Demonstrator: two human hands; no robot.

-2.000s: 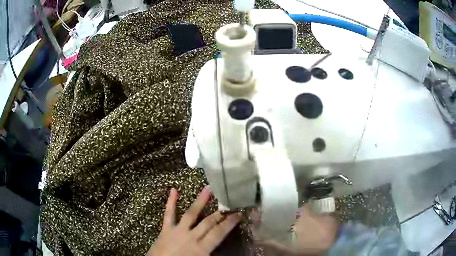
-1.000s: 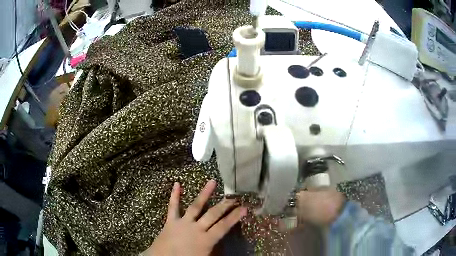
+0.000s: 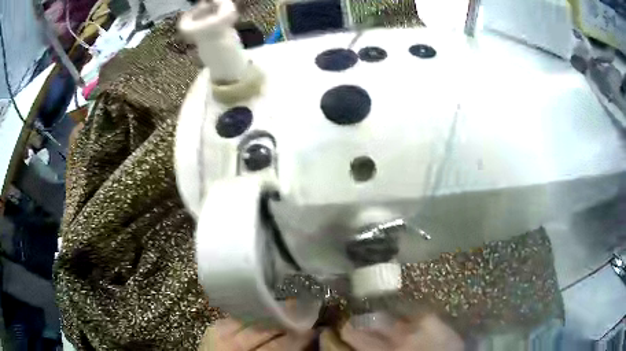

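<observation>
The speckled dark cloth (image 3: 130,206) lies bunched at the left and shows again to the right under the machine arm. The white sewing machine head (image 3: 405,137) covers the middle of the view. Its curved white guard (image 3: 230,253) hides the needle area. My left hand (image 3: 254,337) is at the bottom edge below the guard, cut off and blurred. My right hand (image 3: 405,334) is just right of it, below the tension dial (image 3: 376,280), also blurred and partly cut off. Whether the fingers hold anything cannot be told.
A cream post (image 3: 219,48) stands on the machine head. A dark-windowed box (image 3: 314,17) is behind it. Metal tools (image 3: 620,266) lie at the right edge. A pale table edge and a curved brown rim (image 3: 27,130) run along the far left.
The view has moved closer, and the machine looks larger and farther left. My left hand was spread on the cloth and now shows only partly at the bottom, close to my right hand.
</observation>
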